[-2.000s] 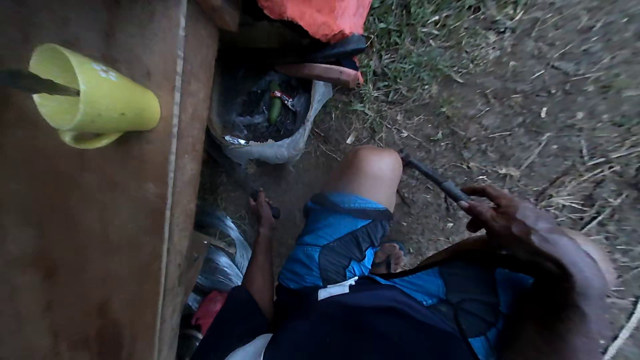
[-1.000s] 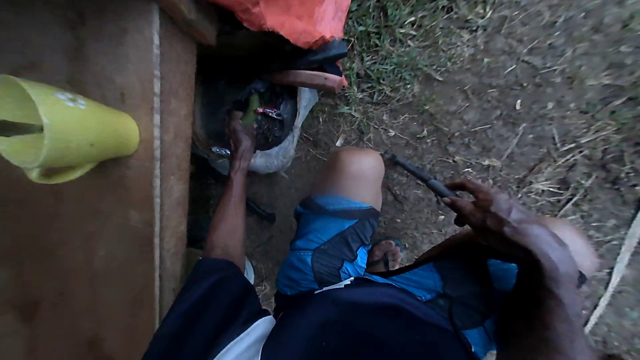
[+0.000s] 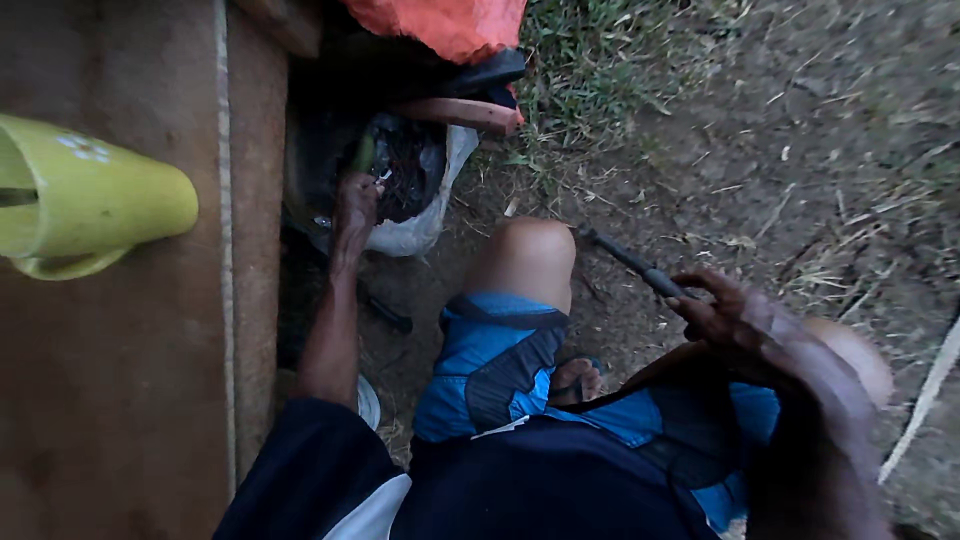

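Observation:
My left hand reaches into a sack with a whitish plastic rim and dark contents. Its fingers are at the lower end of a green object; whether they grip it is unclear. My right hand, over the ground beside my knee, holds the handle of a slim dark tool whose far end points toward the sack side. A dark handle-like object lies on the ground below the sack.
A wooden table fills the left side, with a yellow mug on it. Red-orange sheeting and a reddish bar are above the sack. Grass and a pale rope lie to the right.
My left hand has gone from a dark handle below the sack up into the sack, to the green object there. My right hand keeps the dark tool at about the same place.

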